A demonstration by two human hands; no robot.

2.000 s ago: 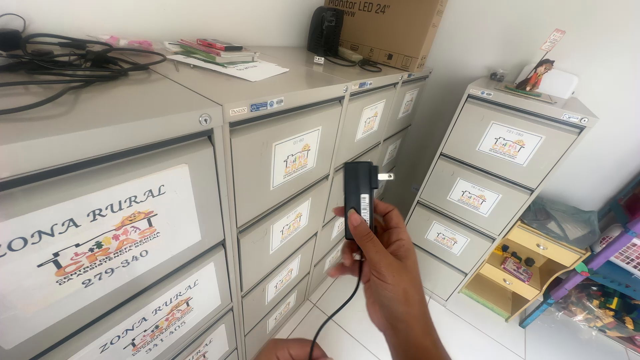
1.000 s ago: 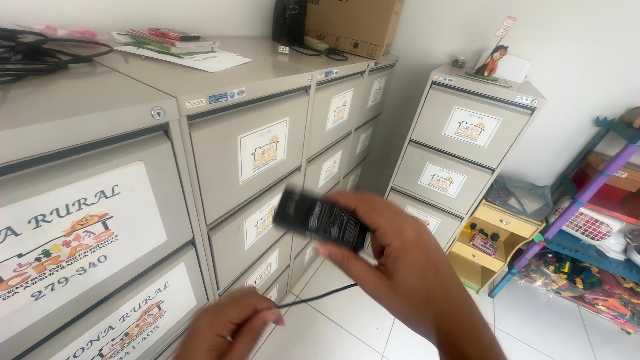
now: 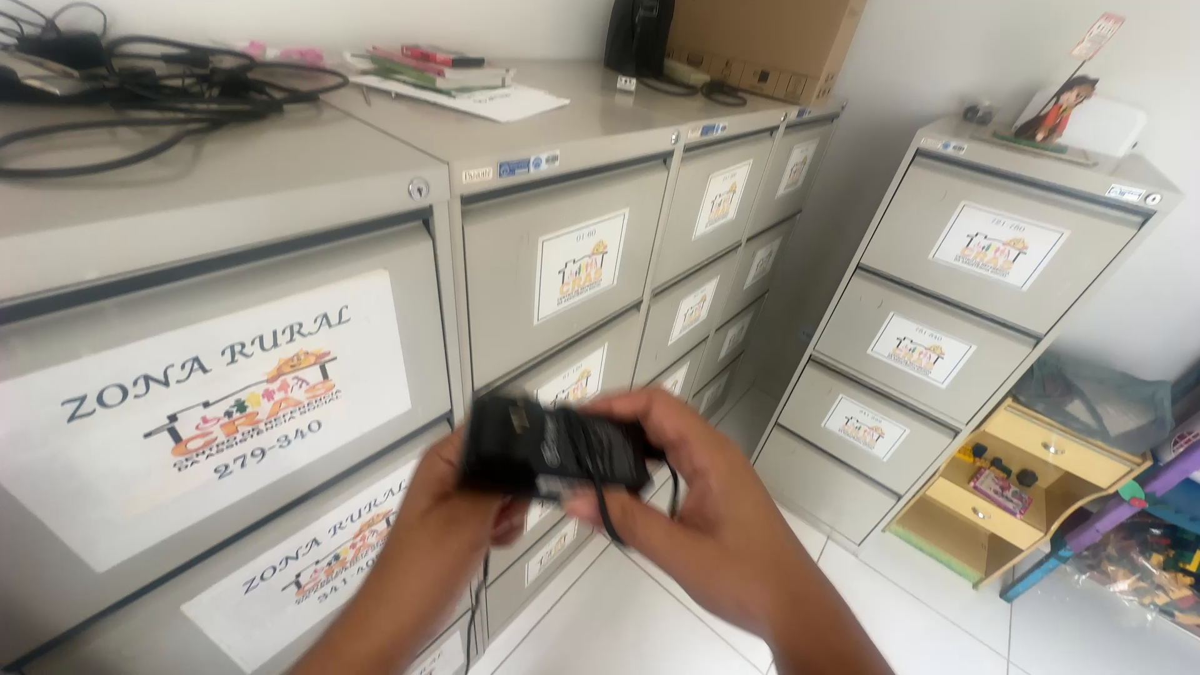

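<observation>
A black power adapter (image 3: 553, 448) is held between both my hands in front of the filing cabinets, somewhat blurred. My left hand (image 3: 459, 497) grips its left end, fingers under and behind it. My right hand (image 3: 684, 469) holds the right end, with the thumb below and fingers on top. The black cable (image 3: 598, 497) crosses the adapter's body near the right thumb, and a stretch of it hangs down below my left hand. The adapter's plug prongs cannot be made out clearly.
Grey metal filing cabinets (image 3: 553, 187) with labelled drawers stand ahead. On top lie tangled black cables (image 3: 187, 84), stacked booklets (image 3: 436, 70) and a cardboard box (image 3: 759, 42). At right stand another filing cabinet (image 3: 984, 244), a small yellow drawer unit (image 3: 1059, 450) and a purple-and-blue shelf frame (image 3: 1125, 492).
My left hand has risen from the lower edge to grip the adapter. The adapter, upright in my right hand two seconds ago, now lies sideways, with cable across its body.
</observation>
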